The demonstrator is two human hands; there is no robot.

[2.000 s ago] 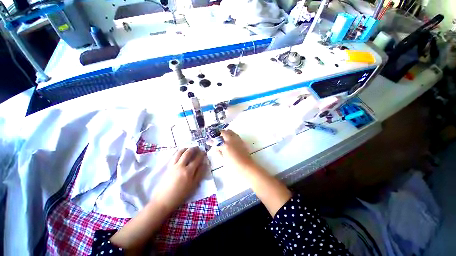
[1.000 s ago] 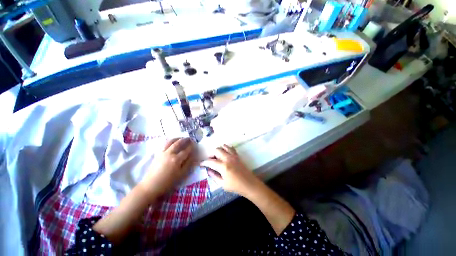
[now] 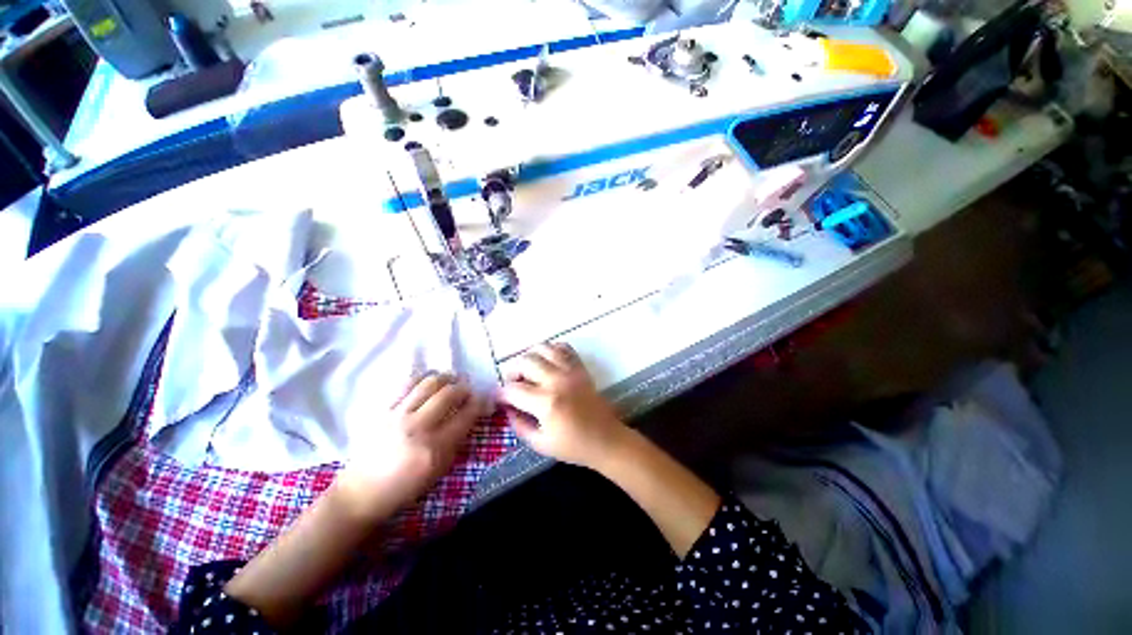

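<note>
A pale grey-white cloth panel lies over a red checked panel on the left of the machine table. The white sewing machine has its presser foot area at the cloth's upper right edge. My left hand lies on the pale cloth near its right edge, fingers bent, with checked cloth around it. My right hand pinches the cloth's right edge at the fingertips, just right of my left hand. The fingertips of both hands nearly meet below the needle area.
The control panel is at the machine's right end. A small slim tool and a bright blue item lie on the table's right. A bundle of grey cloth with dark stripes is at lower right. Another machine table stands behind.
My right hand has gone from beside the presser foot down to the cloth's edge. My left hand has moved slightly down, away from the needle. The camera view has shifted.
</note>
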